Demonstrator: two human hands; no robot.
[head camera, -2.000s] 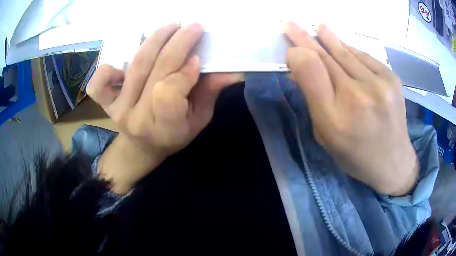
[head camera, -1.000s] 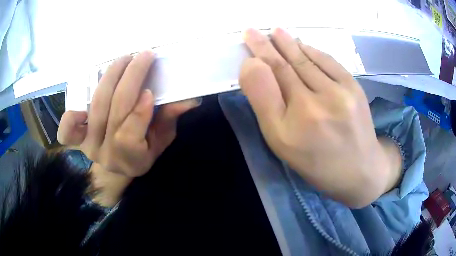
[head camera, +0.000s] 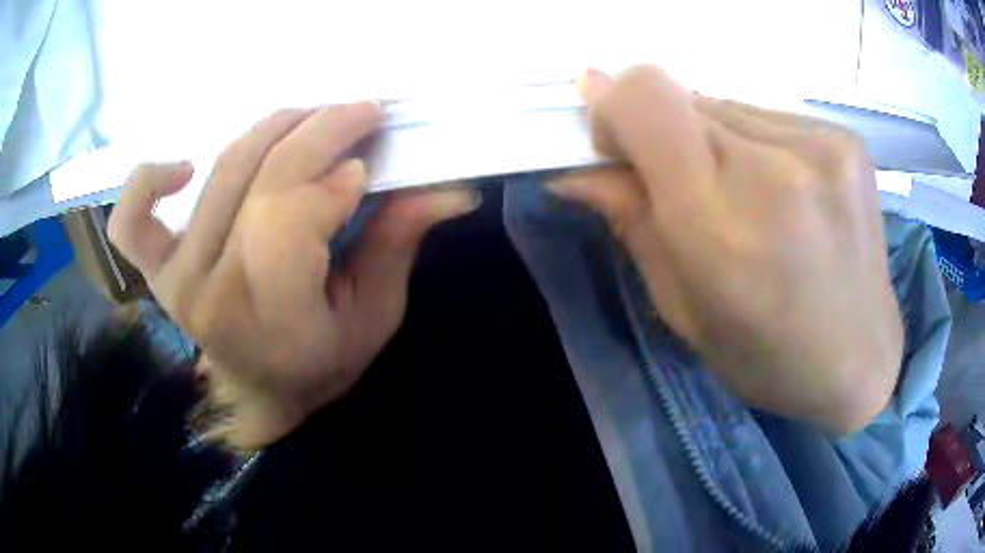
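A long white panel frame lies across the view at the bench's near edge, tilted so that a narrow side faces me. My left hand grips its left part, fingers on top and thumb below. My right hand grips it right of the middle, thumb under the near edge. The panel's far end, with a grey strip, shows past my right hand. Glare and my fingers hide much of its surface.
The white work cover on the bench is washed out by glare. Light-coloured cloth hangs in at the upper left. Printed items are at the upper right. A blue stool stands below left, beside cardboard.
The panel has been tilted, so its edge now shows instead of its broad face. Both hands have shifted to the right since one second ago, and my right thumb now shows under the near edge.
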